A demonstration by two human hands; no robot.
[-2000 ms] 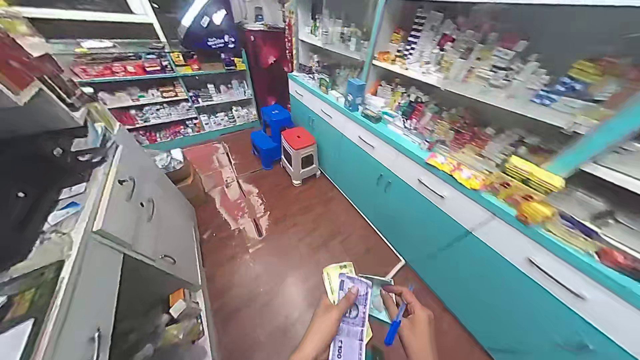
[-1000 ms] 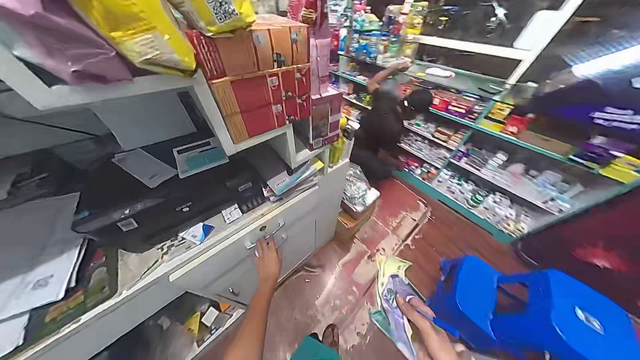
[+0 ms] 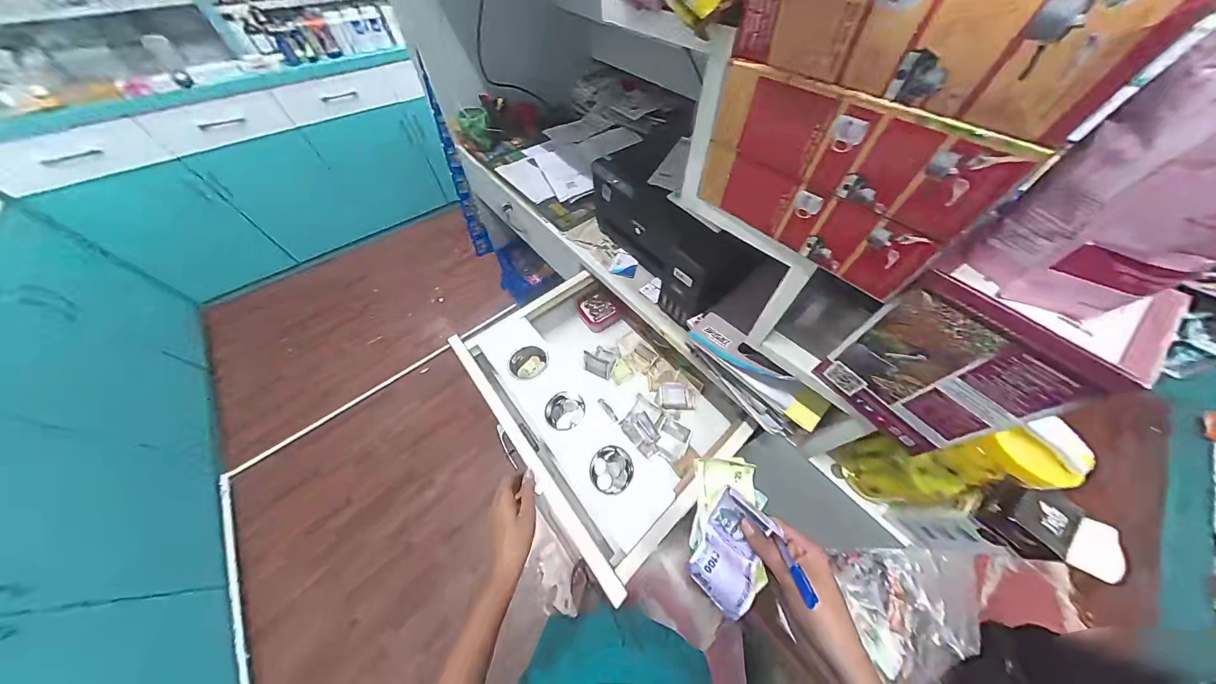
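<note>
A white cash drawer (image 3: 594,522) stands pulled out below the counter. Along its front part sit metal coin bowls (image 3: 611,470), and folded banknotes (image 3: 644,425) lie loose behind them beside a small red tin (image 3: 598,310). My left hand (image 3: 514,521) is at the drawer's front edge, close to the metal handle (image 3: 509,446); whether its fingers grip the edge is unclear. In my right hand (image 3: 798,560) are several banknotes (image 3: 727,556), a purple one on top of yellowish ones, together with a blue pen (image 3: 803,586). The notes are just right of the drawer's near corner.
A black printer (image 3: 655,228) and papers (image 3: 560,171) rest on the counter above the drawer. Red and orange boxes (image 3: 836,180) are stacked on the shelf at right. A clear plastic bag (image 3: 902,598) lies low at right. Teal cabinets (image 3: 104,237) line the left side.
The drawer, closed a second ago with my left hand at its handle, is now pulled out. The banknotes have stayed in my right hand. The view has swung strongly.
</note>
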